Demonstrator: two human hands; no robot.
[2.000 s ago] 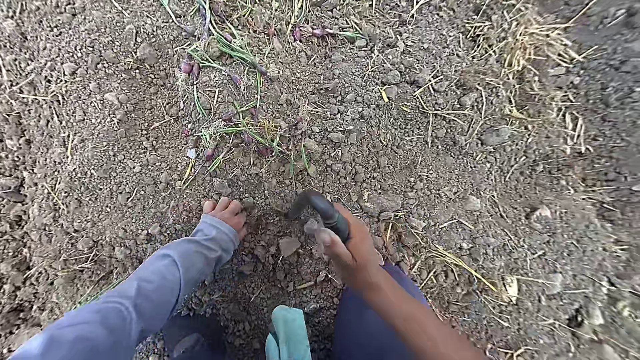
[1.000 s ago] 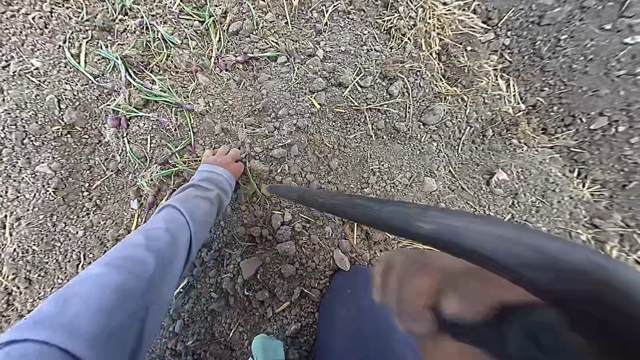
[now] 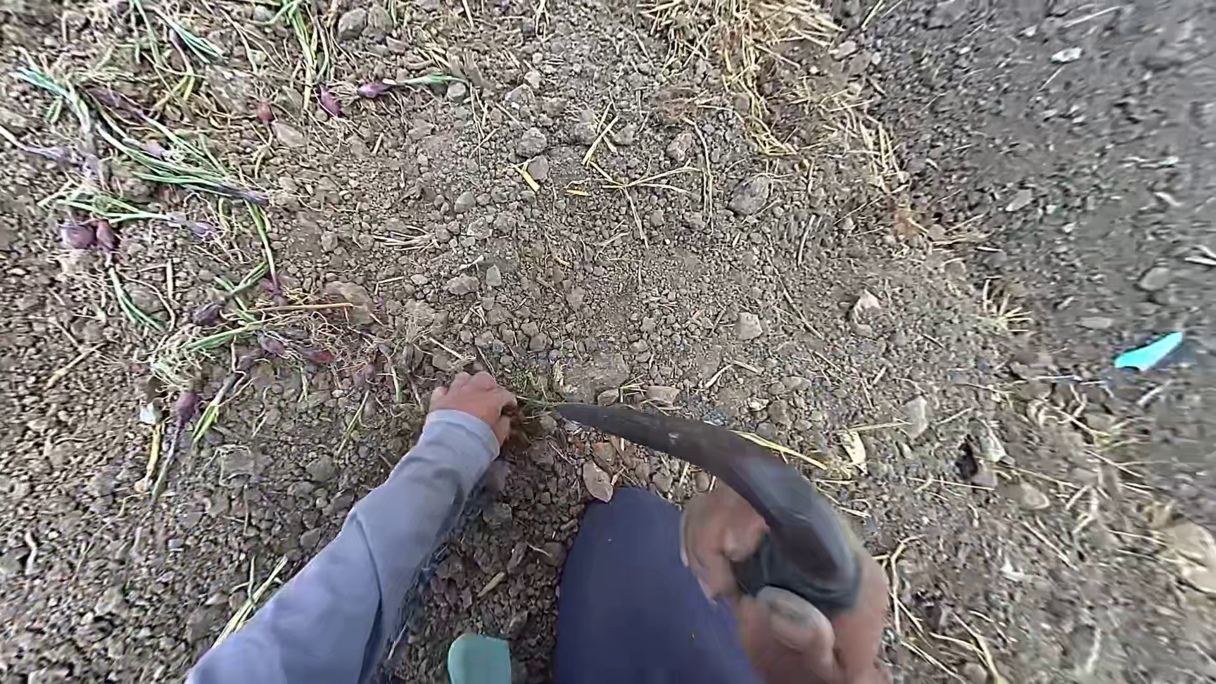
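Observation:
My right hand (image 3: 788, 589) is closed around the handle of a dark curved blade, which looks like a sickle (image 3: 703, 442). Its tip points left and ends close beside my left hand (image 3: 475, 404). That hand is down at the soil with its fingers curled; whether it holds a plant or root clump there is hidden. Small red onions (image 3: 90, 235) with green leaves (image 3: 180, 171) lie scattered on the ground to the upper left. Another onion (image 3: 186, 407) lies left of my left hand, among roots and stems.
Dry, stony soil (image 3: 570, 256) surrounds both hands. Straw (image 3: 760, 66) lies at the top, right of centre. A turquoise scrap (image 3: 1149, 351) rests on darker ground at the right. My knee (image 3: 636, 589) and a turquoise object (image 3: 479, 659) show at the bottom.
The sickle blade, raised large across the view one second ago, is now lower, its tip by my left hand. My left hand stays low at the soil. The view has shifted rightward.

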